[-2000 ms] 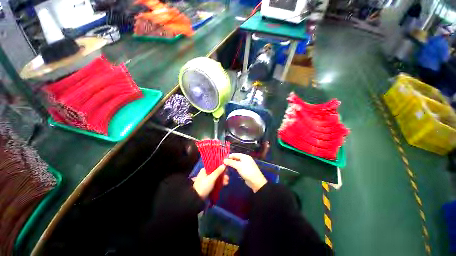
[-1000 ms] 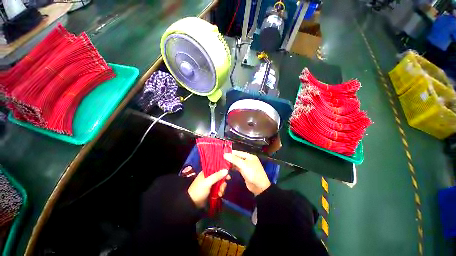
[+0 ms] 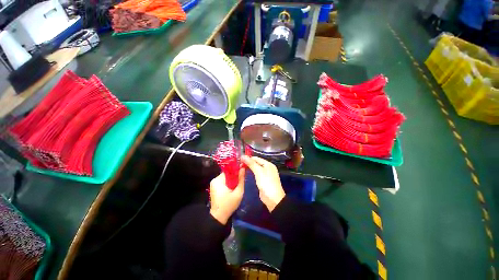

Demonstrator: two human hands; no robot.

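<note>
My left hand [image 3: 225, 198] is closed around a bundle of red lead wires [image 3: 232, 174], held upright with the pale ends gathered at the top. My right hand [image 3: 262, 178] is at the bundle's upper right side, its fingertips by a few red wires near the ends; its exact grip is unclear. The round silvery disc machine [image 3: 268, 134] stands just beyond the hands, with a grey motor [image 3: 275, 90] behind it. I cannot tell whether the wires touch the disc.
Red wire stacks lie in a green tray [image 3: 396, 156] at right and another green tray [image 3: 123, 136] at left. A lime-green fan [image 3: 201, 86] and purple-white clump [image 3: 179, 121] stand left of the disc. A blue bin [image 3: 298, 191] is below. Yellow crates [image 3: 465, 76] stand in the aisle.
The red wires have gone from a flat fan to a rounder, tighter bundle with the ends clustered. Both hands are still at the bundle. The camera view has shifted.
</note>
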